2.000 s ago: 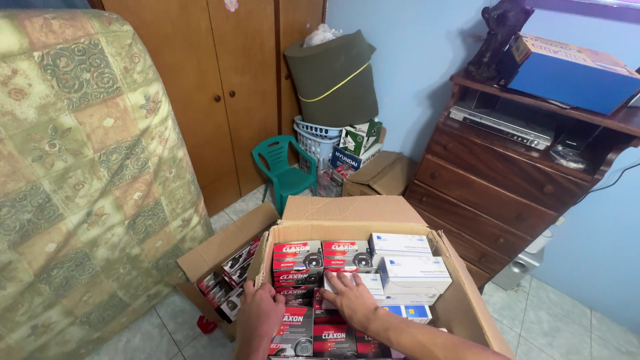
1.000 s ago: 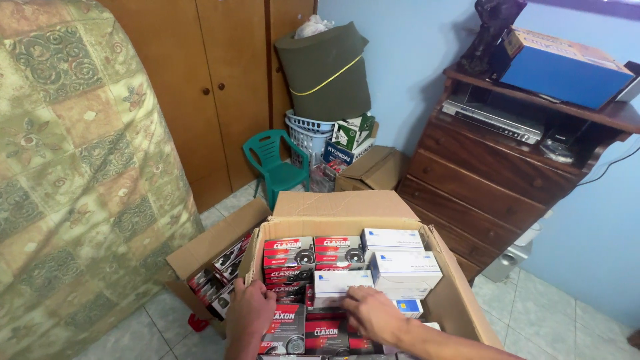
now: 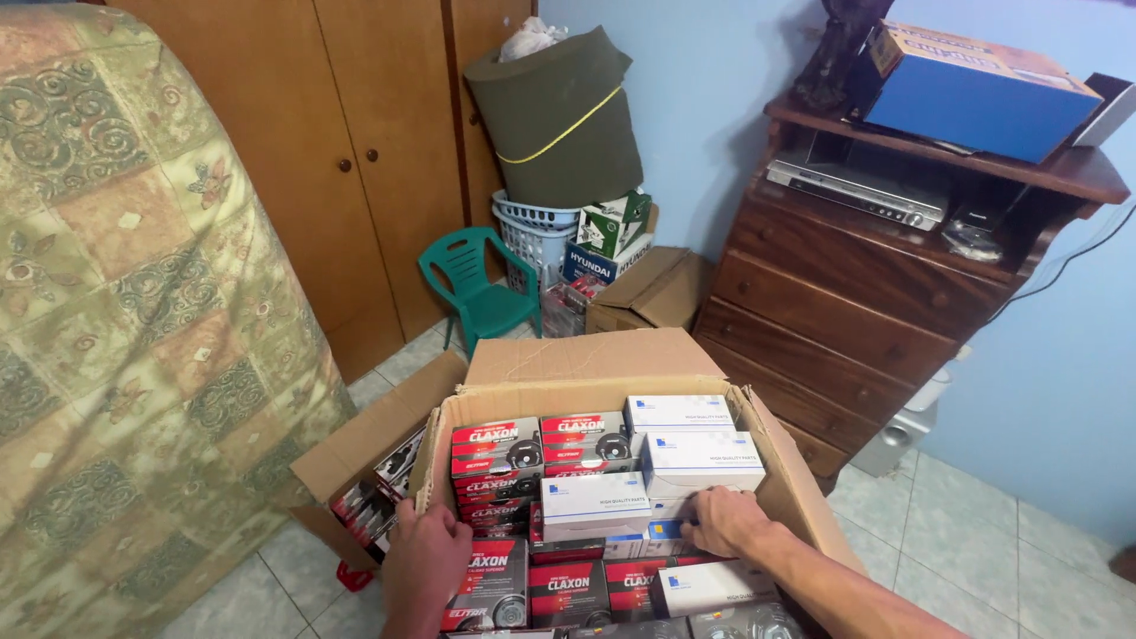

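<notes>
A large open cardboard carton [image 3: 568, 359] holds several red and black Claxon horn boxes [image 3: 495, 444] and several white parts boxes [image 3: 703, 457]. My left hand [image 3: 428, 555] rests at the carton's left wall, fingers curled near the edge, beside an upright Claxon box [image 3: 488, 577]. My right hand [image 3: 723, 524] is inside the carton at the right, its fingertips against the smaller white and blue boxes [image 3: 664, 537] just below the stacked white ones. Left of it, a white box [image 3: 595, 506] lies on the Claxon boxes. Another white box [image 3: 710, 587] lies tilted nearer to me, partly behind my right forearm.
A second open carton [image 3: 382, 444] with red and black boxes stands at the left on the tiled floor. Beyond are a green plastic chair [image 3: 488, 293], a blue laundry basket [image 3: 537, 240], and a closed carton [image 3: 652, 288]. A wooden dresser [image 3: 852, 311] stands right, a fabric-covered upright mattress [image 3: 160, 337] left.
My right hand has moved right from the middle white box, which it touched a second ago, to the boxes at the carton's right. My left hand stays at the left wall.
</notes>
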